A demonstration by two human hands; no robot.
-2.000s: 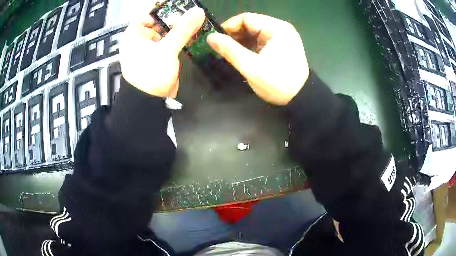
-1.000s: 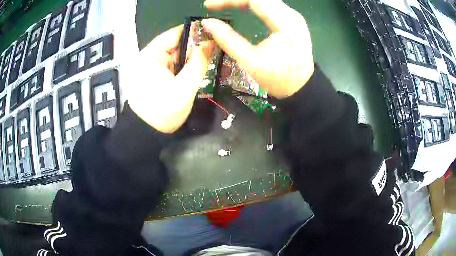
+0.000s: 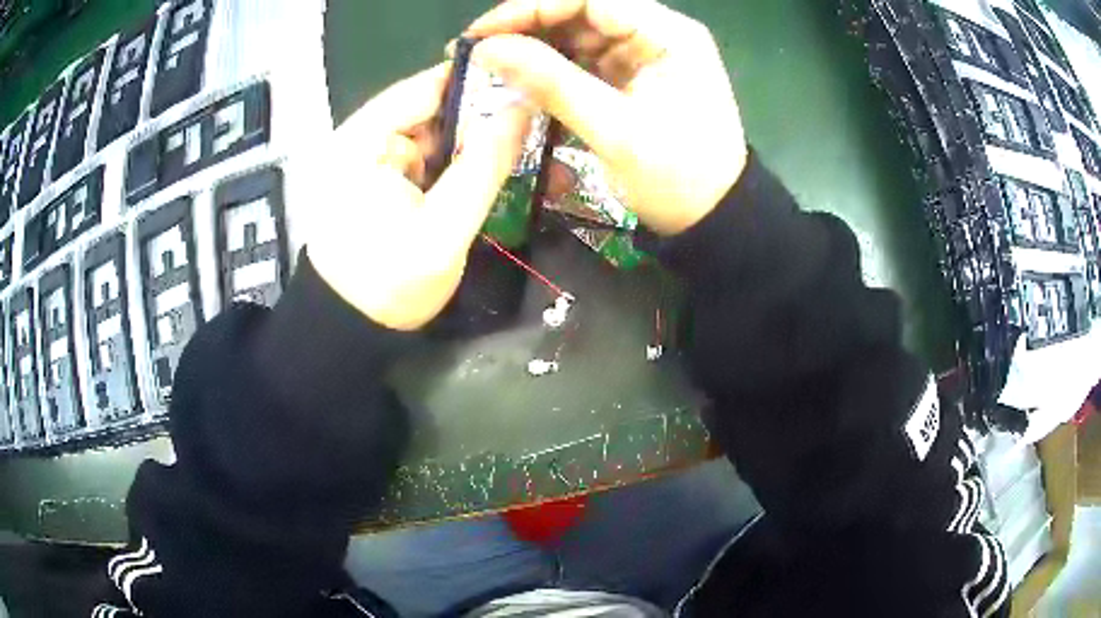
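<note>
My left hand [image 3: 417,205] grips a black housing [image 3: 456,97] with a green circuit board [image 3: 512,208] in it, just above the bench. My right hand [image 3: 640,115] has its thumb and fingers on the housing's upper end and hides part of it. A red lead [image 3: 522,266] runs from the board to a small silver-white part [image 3: 557,312] hanging below. Further circuit boards [image 3: 577,191] lie behind, partly under my right hand. A loose white part [image 3: 543,366] and a small white piece on a red lead [image 3: 654,351] lie nearer me.
A tray of black housings [image 3: 312,73] stands at the left of the dark green bench [image 3: 531,423]. A tall tray stack [image 3: 936,169] with black housings stands at the right. Pale sheeting [image 3: 1048,384] shows at the lower right.
Since two seconds ago, the housing has moved down and turned more upright, and the boards and wired parts have come into view. Since one second ago, my right fingers have closed in around its upper end.
</note>
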